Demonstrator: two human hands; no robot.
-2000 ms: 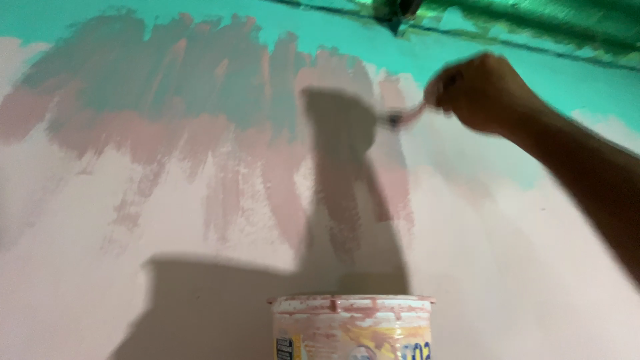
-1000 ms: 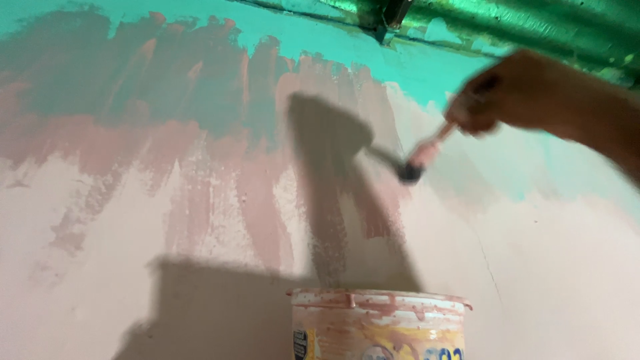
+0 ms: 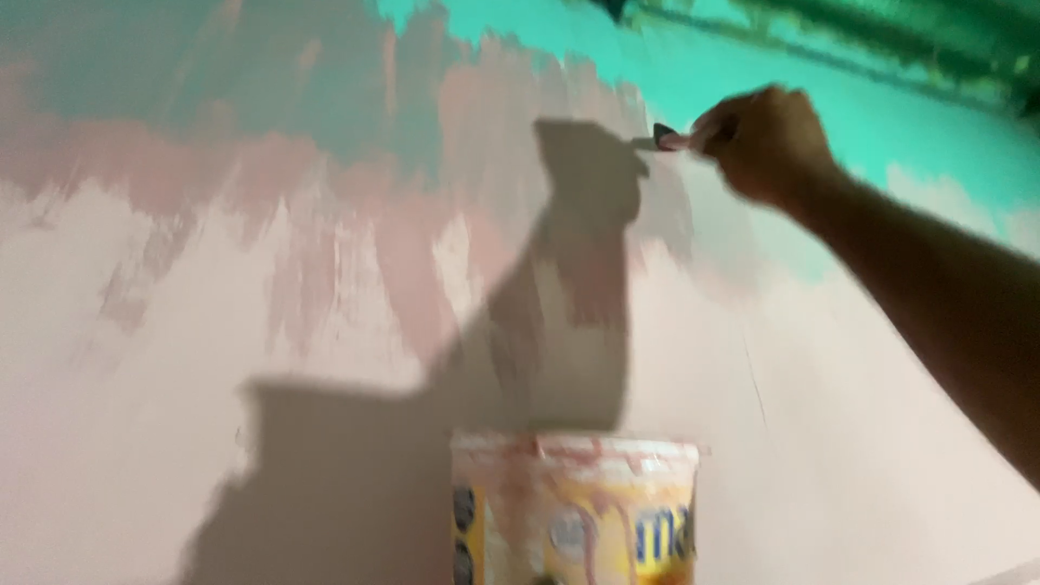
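My right hand point(image 3: 764, 146) is shut on a small paintbrush point(image 3: 673, 140) whose dark bristle tip points left, at or close to the wall, by the right edge of the fresh pink strokes. Whether the bristles touch the wall is unclear. Pink paint overlaps the turquoise band on the wall point(image 3: 341, 268), thin and streaky in parts. Below stands a plastic paint tub point(image 3: 573, 512) with pink drips down its rim and printed side; its inside and whatever supports it are hidden. My left hand is out of view.
Green corrugated sheeting point(image 3: 918, 41) runs along the top right, above the wall's upper edge. A dark object point(image 3: 613, 8) juts down at the top. Shadows of the arm and tub fall across the wall. A thin crack point(image 3: 756, 382) marks the wall at right.
My right hand has swung the brush from pointing down, lower on the wall a second ago, to pointing left and higher up near the turquoise band. The hand's shadow has changed shape with it.
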